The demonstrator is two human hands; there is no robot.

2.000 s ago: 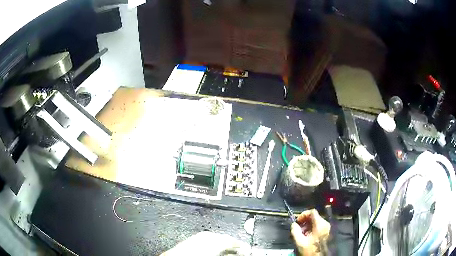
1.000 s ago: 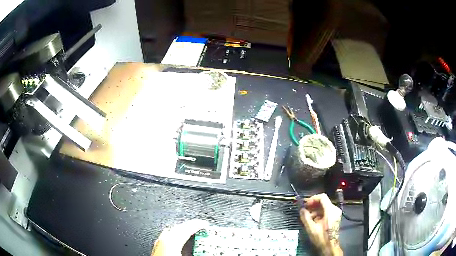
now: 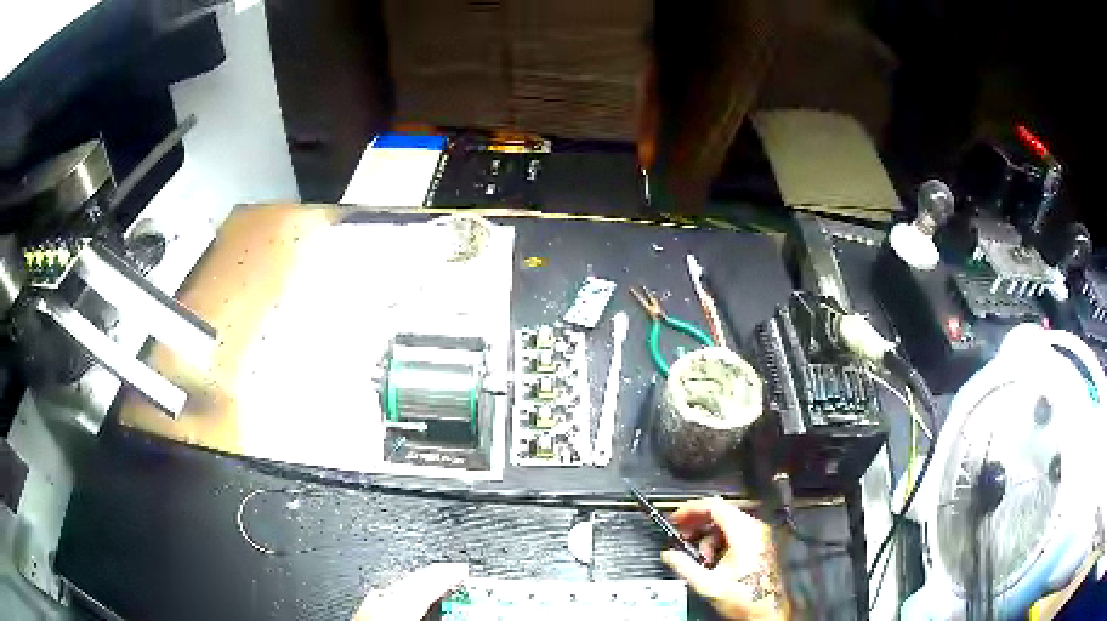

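A pale green-white circuit board panel (image 3: 565,599) lies at the bottom edge of the view, cut off by it. My left hand (image 3: 413,592) holds its left end; the hand is overexposed and partly cut off. My right hand (image 3: 726,560) holds a slim dark pen-like tool (image 3: 664,522), its tip pointing up and left, above the panel's right end. The tip does not touch the panel.
Behind the mat (image 3: 352,534) stand a solder wire spool (image 3: 433,394), a reference board strip (image 3: 549,400), a white strip tool (image 3: 612,388), green-handled pliers (image 3: 662,340) and a round grey can (image 3: 708,406). A black ribbed soldering station (image 3: 826,388) and a white fan (image 3: 1014,473) are right; board rails (image 3: 115,352) left.
The panel, out of view at first, showed more fully a second ago and now sits lower, mostly cut off. The camera view has shifted. My right hand still holds the tool.
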